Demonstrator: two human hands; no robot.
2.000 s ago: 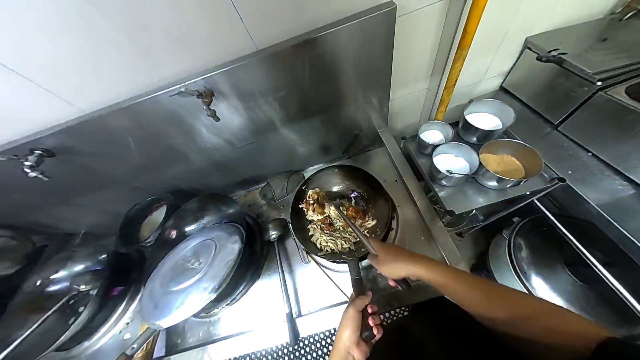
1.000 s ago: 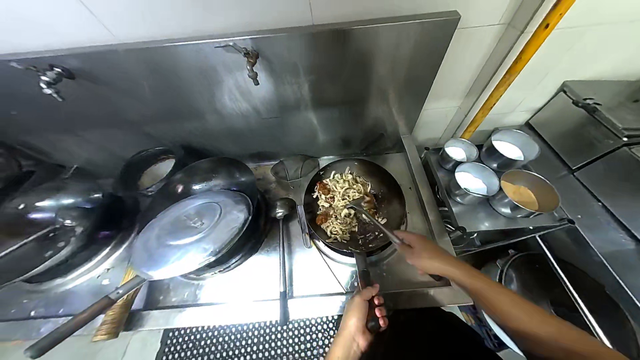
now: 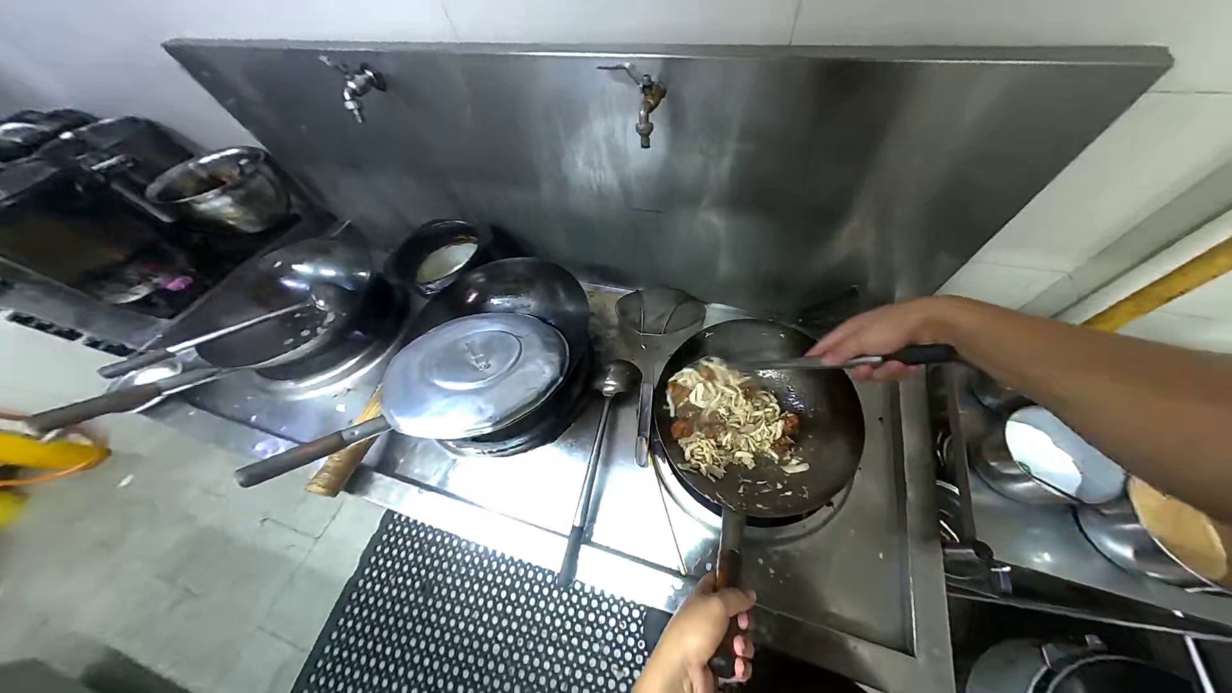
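My left hand [image 3: 707, 630] grips the dark handle of a wok [image 3: 828, 462] on the right-hand burner. Pale sliced strips with reddish-brown pieces [image 3: 731, 419] lie in the wok, mostly on its left side. Held in my right hand [image 3: 881, 337] above the wok's upper right rim is a long-handled metal utensil [image 3: 799, 364]; its shaft runs left across the wok, and its far end is at the top of the food, its shape not clear. A ladle [image 3: 614, 377] and a mesh skimmer [image 3: 660, 313] rest left of the wok.
An oval metal lid [image 3: 476, 375] covers part of a dark wok [image 3: 534, 289]. Farther left is another wok [image 3: 318, 289] with a ladle in it. Metal pots [image 3: 1059, 452] stand at the right under my forearm. Two taps [image 3: 650, 101] are on the steel backsplash [image 3: 751, 192]. A perforated black mat [image 3: 462, 616] lies below.
My right hand has moved from the wok's lower right side to its upper right rim, still holding the utensil. My left hand stays on the handle. The view has swung left.
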